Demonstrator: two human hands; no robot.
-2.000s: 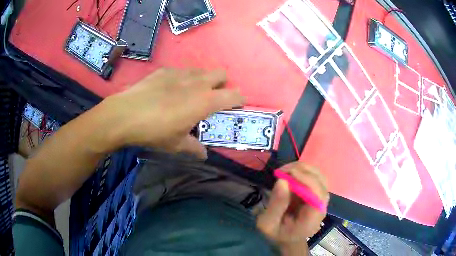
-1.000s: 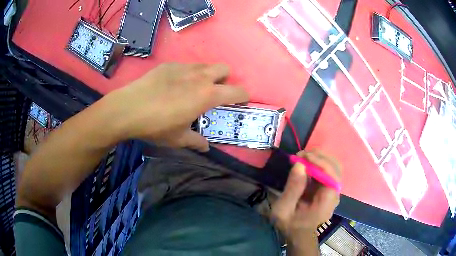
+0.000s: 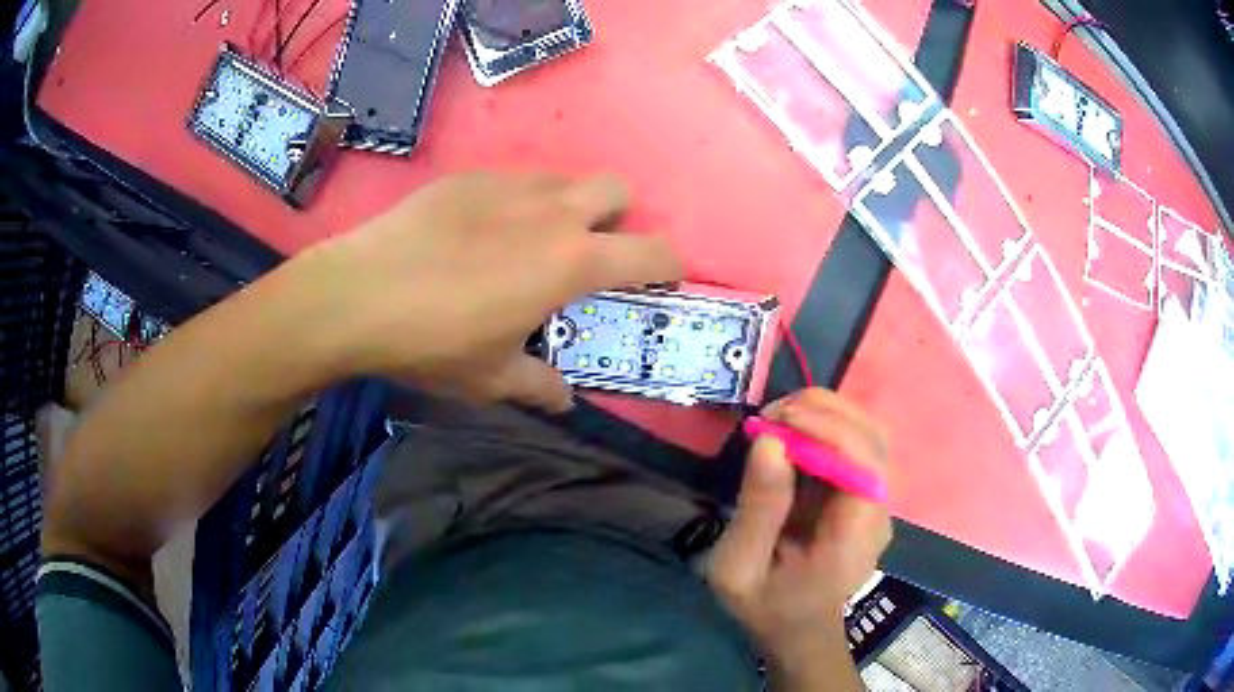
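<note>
An LED light module (image 3: 659, 346) lies face up near the mat's front edge, its pale board with yellowish dots showing and a red wire leaving its right end. My left hand (image 3: 474, 291) grips the module's left end, fingers on the far side and thumb on the near side. My right hand (image 3: 805, 527) is closed around a bright pink pointed tool (image 3: 819, 461), just below the module's right corner. The tool's thin tip is hard to make out against the dark strip. Whether it touches the module cannot be told.
Several modules lie at the upper left, one face up (image 3: 257, 125) beside a dark panel (image 3: 391, 70). A clear gasket sheet (image 3: 947, 223) slants down the right. Another module (image 3: 1069, 108) and whitish liner sheets (image 3: 1191, 392) lie far right. Dark crates stand below the mat.
My right hand with the pink tool moved right and down, then back left and up toward the module's right corner. My left hand kept its hold on the module.
</note>
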